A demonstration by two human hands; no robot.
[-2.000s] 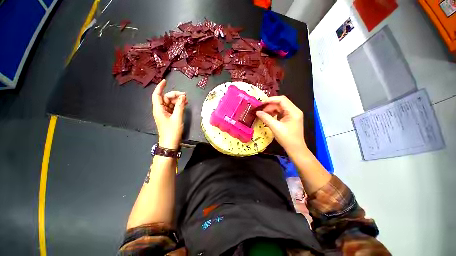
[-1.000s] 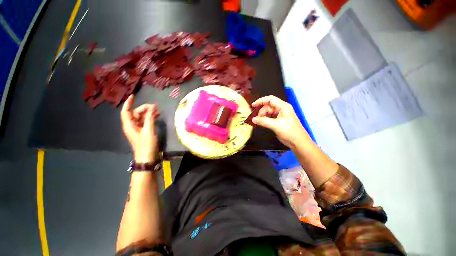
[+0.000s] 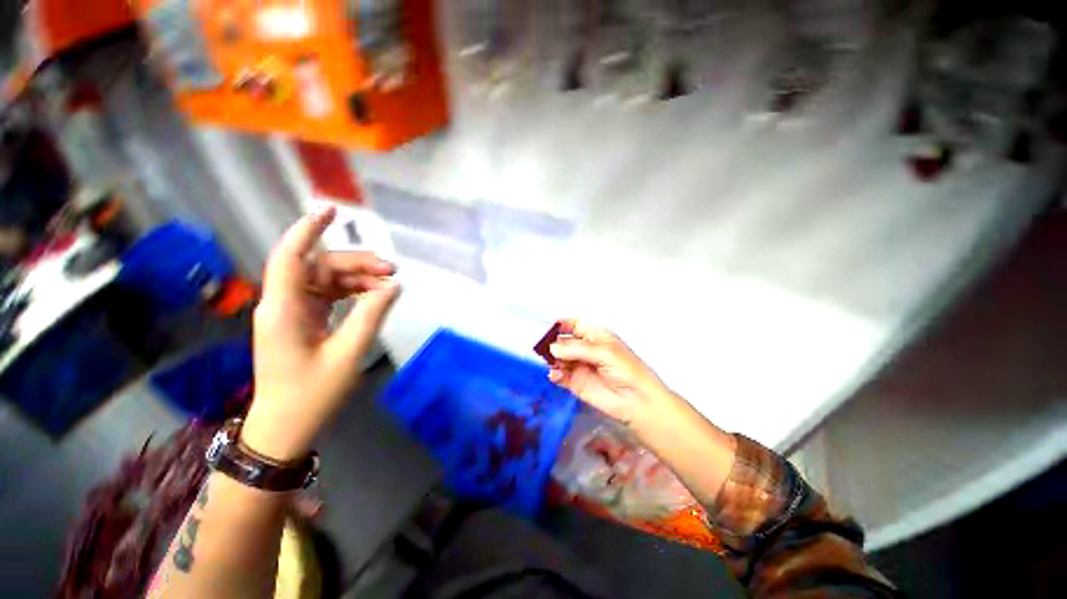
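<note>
My right hand (image 3: 599, 365) holds a small dark red leather piece (image 3: 546, 343) between thumb and fingers, in front of the white machine panel. My left hand (image 3: 322, 328) is raised at the left with thumb and fingers apart, and I see nothing in it. Blurred clips (image 3: 786, 100) hang in a row along the top, some with dark red pieces, one piece (image 3: 928, 164) at the upper right. The frame is blurred by motion.
The orange control box (image 3: 316, 70) is at the upper left. A blue bin (image 3: 480, 410) with red pieces inside stands below my hands. The heap of leather pieces (image 3: 129, 509) is at the lower left, beside a partly hidden cream disc (image 3: 300, 567). Another blue bin (image 3: 176, 269) is farther left.
The view has swung right from the table to the machine. The pink box is out of view. My right hand has left the box with the leather piece; both hands are raised before the white panel.
</note>
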